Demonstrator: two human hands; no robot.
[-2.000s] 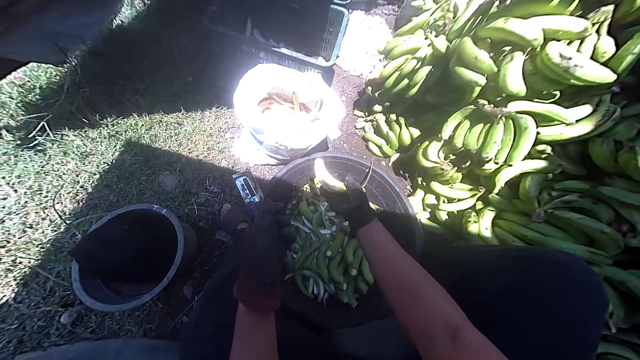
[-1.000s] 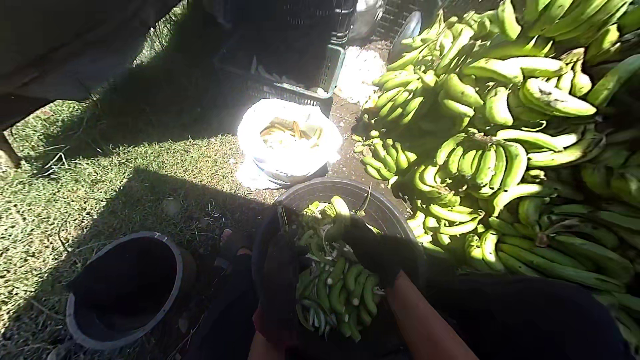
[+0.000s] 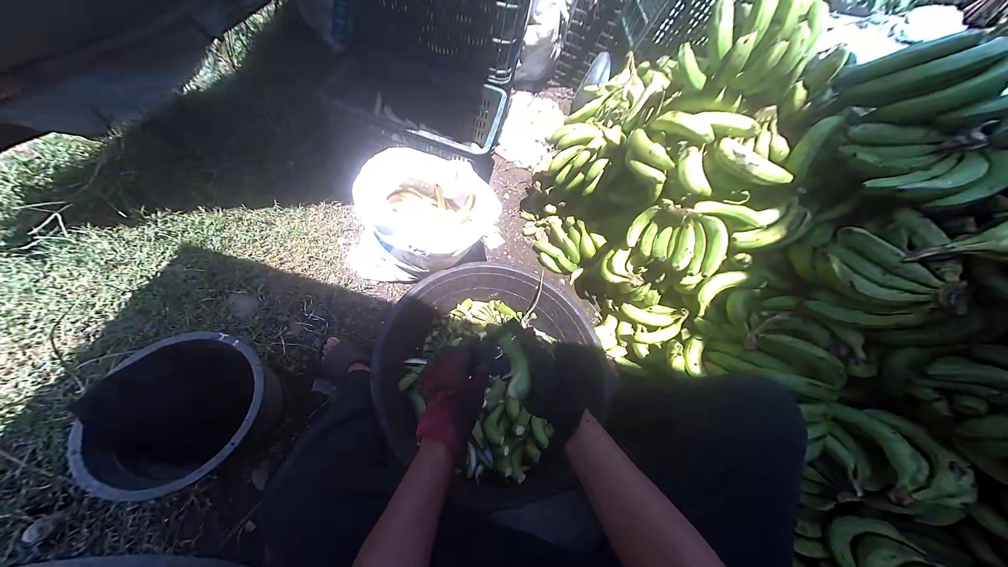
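Note:
Both hands wear dark gloves and are over a round dark plastic basin [image 3: 390,394] between the knees. My left hand [image 3: 453,386], its glove red toward the wrist, is at the left part of the basin; its fingers are in deep shade, and what it holds cannot be told. My right hand [image 3: 555,382] grips a green banana [image 3: 516,364] that stands out between the two hands. Small green bananas [image 3: 508,429] and pale pieces lie in the basin below them. The tool with a metal part seen earlier in the left hand cannot be made out now.
A white sack [image 3: 386,252] with peel-like scraps stands behind the basin. A dark round tub [image 3: 256,421] is on the left. Large bunches of green bananas [image 3: 693,244] are piled on the right. Plastic crates [image 3: 492,118] stand at the back, and a bare foot in a sandal [image 3: 344,354] is beside the basin.
Two seconds ago a tool with a metal part showed at my left hand, left of the basin; that hand is now over the basin, nearer my right hand. The view has shifted somewhat.

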